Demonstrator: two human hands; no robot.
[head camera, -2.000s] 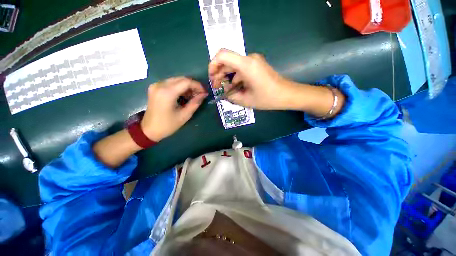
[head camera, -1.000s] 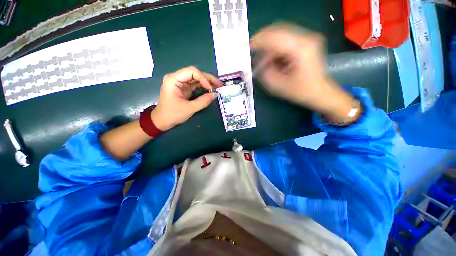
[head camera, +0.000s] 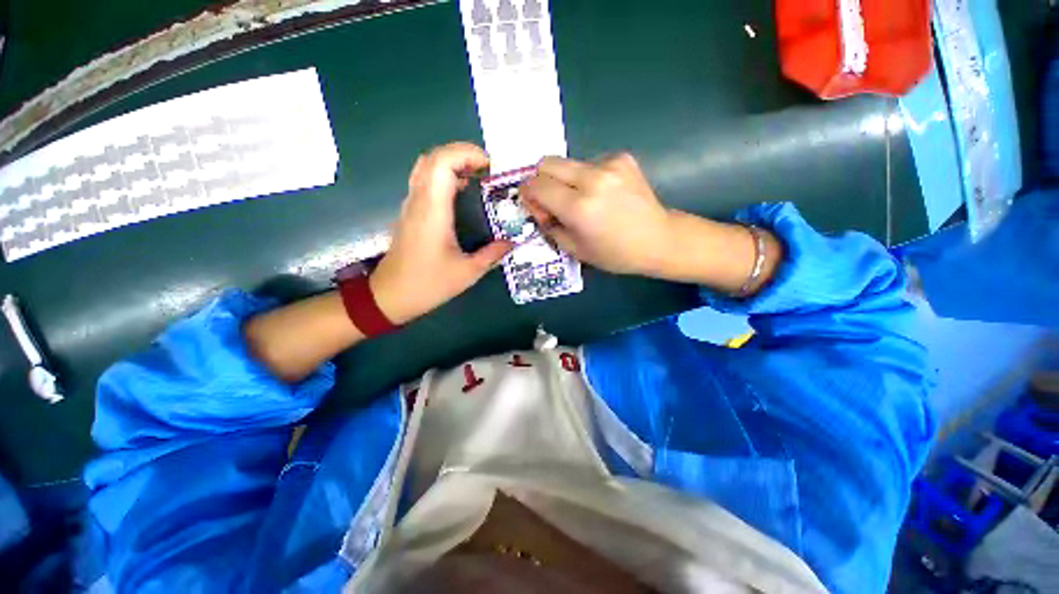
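Observation:
An open phone assembly (head camera: 544, 269) lies on the near end of a long white sticker sheet (head camera: 519, 122), its pinkish edge at the far end. My left hand (head camera: 432, 244) is at the phone's left side, fingertips by the far left corner and thumb on the left edge, with a gap between them. My right hand (head camera: 610, 218) is over the phone's right side, its bent fingertips down on the inside near the far end. These fingertips hide part of the phone. Whether they pinch a small piece or a tool cannot be seen.
A wider spare sticker sheet (head camera: 174, 157) lies left on the dark green mat (head camera: 383, 128). A white-handled tool (head camera: 31, 348) lies far left. A red bin (head camera: 813, 46) stands upper right, beside light-blue sheets (head camera: 931, 157) under a white printed strip. A worn pale strip edges the bench's far side.
My right hand, blurred and off to the right of the phone one second ago, has come back onto it. My left hand has opened from a pinch and spread along the phone's left edge.

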